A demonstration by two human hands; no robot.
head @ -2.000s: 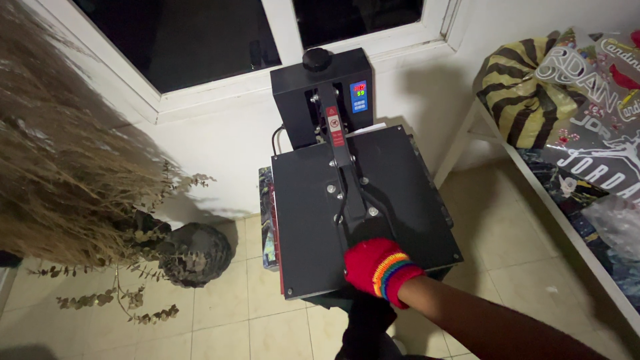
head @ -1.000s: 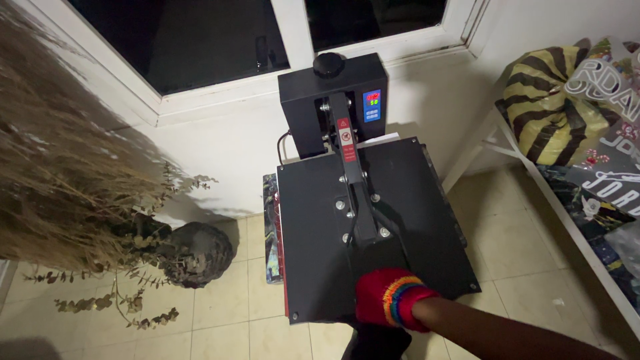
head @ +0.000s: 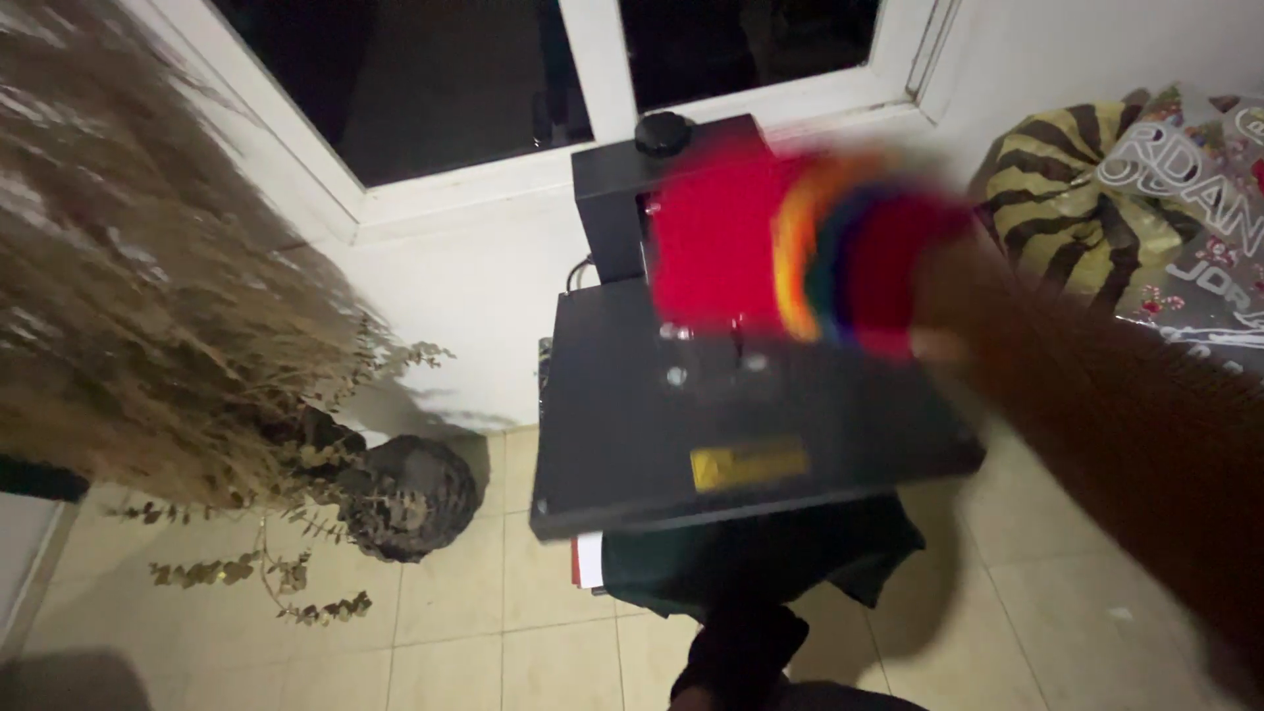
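Observation:
A black clamshell heat press stands below the window, its upper platen (head: 632,425) tilted up above the lower part. My right hand (head: 726,242), in a red knitted glove with a rainbow-striped cuff, is blurred and closed at the press's lever handle, which it mostly hides. Dark green fabric (head: 731,553) hangs below the platen's front edge, beside a bit of white and red sheet (head: 590,561). My left hand (head: 746,642), seemingly in a black glove, is low in the view near the fabric; its fingers are hard to make out.
Dried grasses (head: 148,296) and a dark round woven-looking object (head: 420,499) are at the left. A striped plastic bag (head: 1076,197) and printed clear bags (head: 1205,237) lie at the right. Behind the press are its adjusting knob (head: 663,133) and the white window frame (head: 474,183).
My right hand has moved from the platen's front edge up toward the back of the press. The lever has swung back and the upper platen has risen, showing a yellow label and the green fabric.

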